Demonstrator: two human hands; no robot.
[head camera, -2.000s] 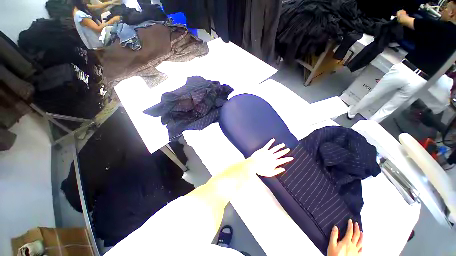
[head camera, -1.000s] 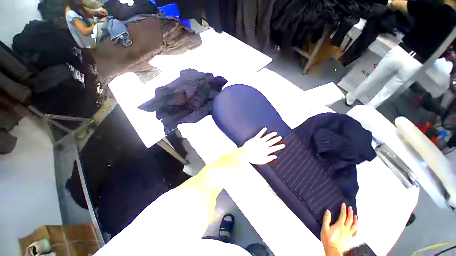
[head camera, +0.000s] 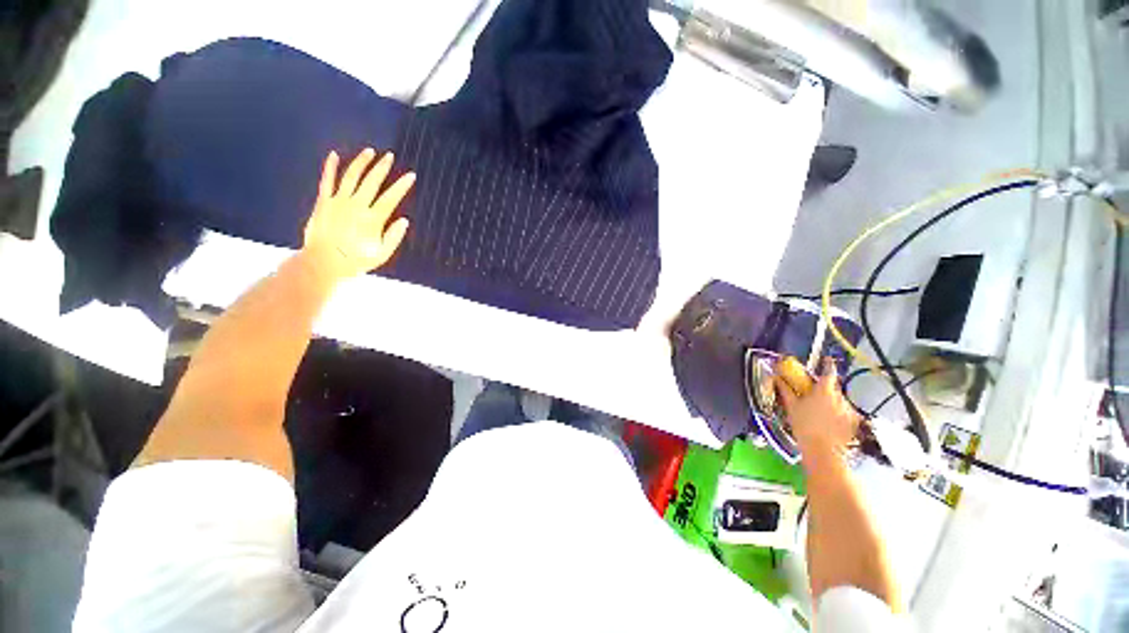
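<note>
A dark pinstriped garment (head camera: 520, 223) lies over the navy padded board (head camera: 260, 136), its stripes flat in front and its far part bunched up. My left hand (head camera: 357, 220) lies with fingers spread at the garment's left edge on the board. My right hand (head camera: 817, 406) is closed around the orange-brown handle of the steam iron (head camera: 770, 398), at the right end of the table. The iron is on or just over the dark rest pad (head camera: 724, 346); I cannot tell whether it touches.
A crumpled dark heap (head camera: 105, 210) lies at the board's left end. Yellow and black lines (head camera: 867, 272) loop right of the iron. A green item (head camera: 706, 482) and a red patch (head camera: 656, 464) are below the table. A pale narrow board (head camera: 854, 43) is at the far side.
The view has turned right. My right hand has left the garment and taken hold of the iron. My left hand remains at the garment's left edge.
</note>
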